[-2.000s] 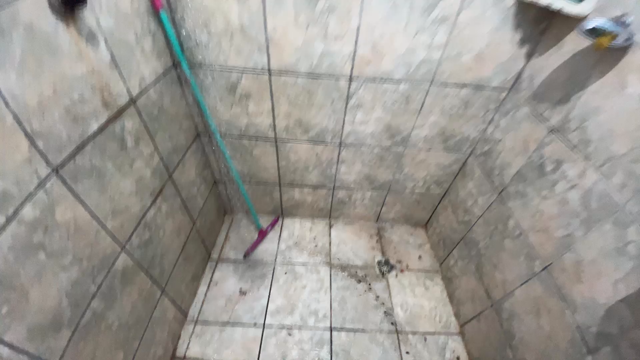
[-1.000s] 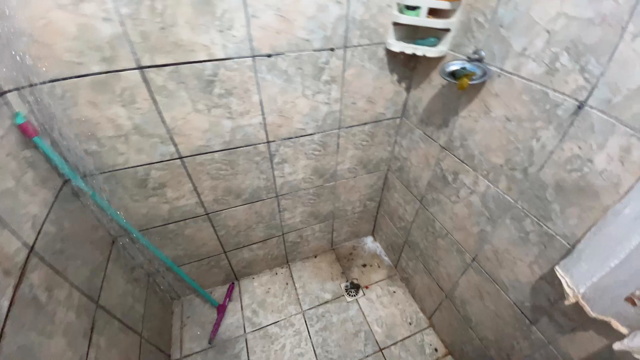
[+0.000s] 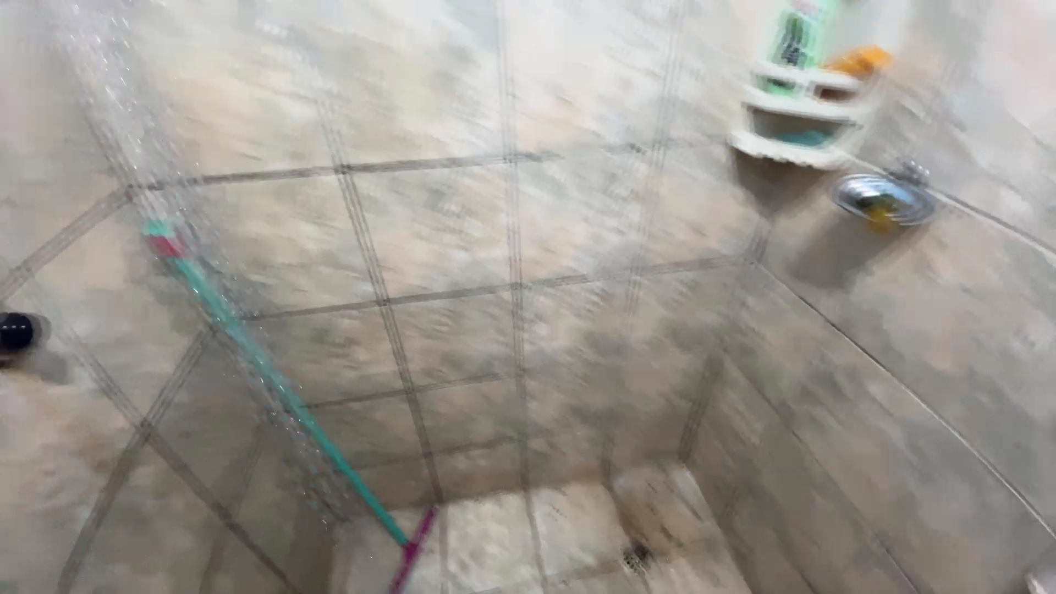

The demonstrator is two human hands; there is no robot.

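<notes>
Neither of my hands shows in the head view. A floor squeegee with a teal handle (image 3: 280,384) leans in the left corner of a tiled shower, its magenta head (image 3: 412,551) resting on the floor. Water (image 3: 124,107) streams down past the upper end of the handle. On the right, a white corner shelf (image 3: 796,148) holds a green bottle (image 3: 796,41), an orange item (image 3: 862,62) and something teal. Just below it, a round metal soap dish (image 3: 883,200) with a yellowish thing in it is fixed to the wall. The picture is blurred.
A dark round knob (image 3: 16,332) sticks out of the left wall. Tiled walls enclose the pale tile floor (image 3: 491,536), and a drain (image 3: 637,557) lies in it with dark dirt around it. A whitish edge shows at the bottom right corner.
The view has swung up and across, bringing the shelf and its bottle into sight. The squeegee still leans in the same corner. Falling water shows more plainly than two seconds ago.
</notes>
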